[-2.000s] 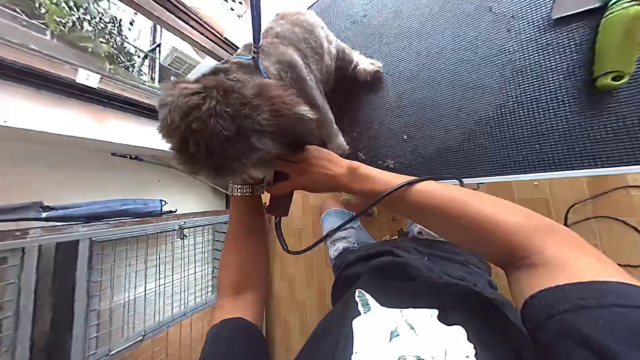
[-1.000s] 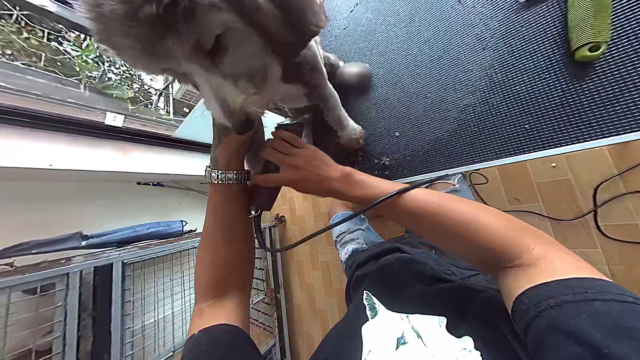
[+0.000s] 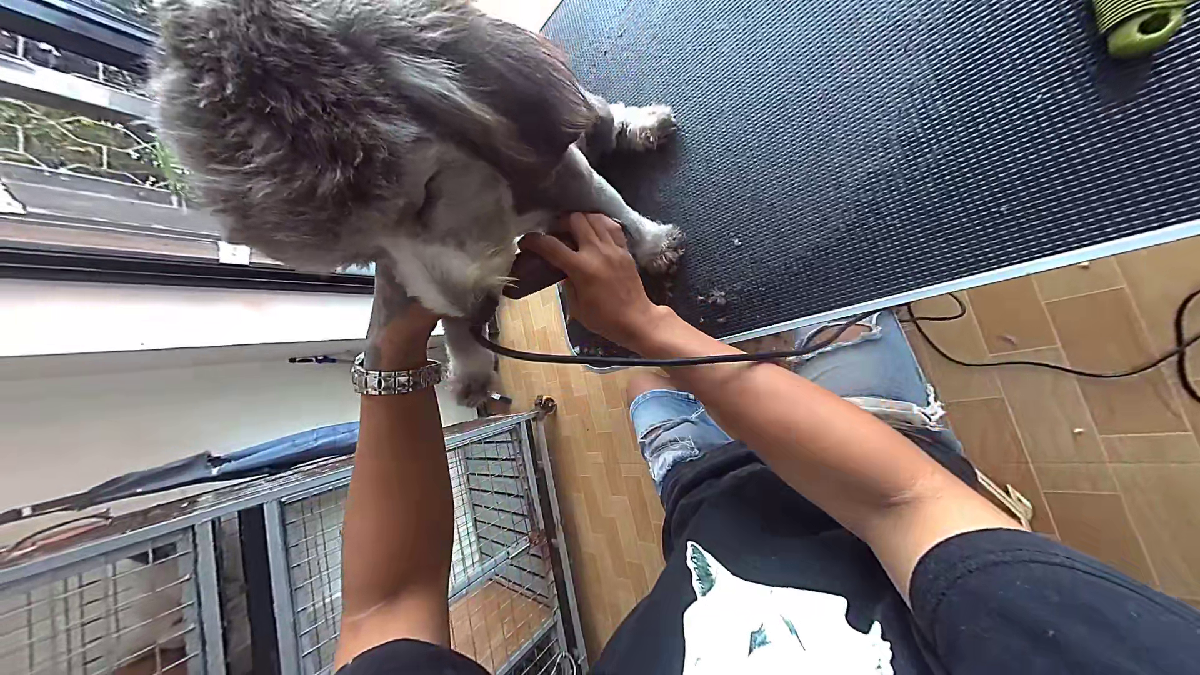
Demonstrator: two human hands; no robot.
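Observation:
A grey, shaggy-headed dog [image 3: 309, 141] is on a black ribbed table mat [image 3: 872, 159], its head toward the upper left. My right hand [image 3: 605, 277] is closed around a dark corded hair clipper [image 3: 532, 274], which lies against the dog's chest beside a front leg. The clipper's black cord [image 3: 637, 360] runs right, along my forearm. My left hand [image 3: 405, 328], with a metal-band watch [image 3: 396, 378] at the wrist, reaches up beneath the dog's head; its fingers are mostly hidden by fur, so its grip is unclear. One front paw [image 3: 473, 380] hangs past my left wrist.
A green cylindrical object [image 3: 1139, 26] lies at the table's far right. Loose hair clumps [image 3: 714, 296] rest near the table edge. Below left stand wire cages [image 3: 375, 539] with a folded blue umbrella [image 3: 281, 452] on top. Black cable [image 3: 1059, 370] trails over the tiled floor.
The clipper in my right hand, below the dog's muzzle a second ago, is now against its chest. The dog's head has turned, and a front paw now hangs down. The view has shifted.

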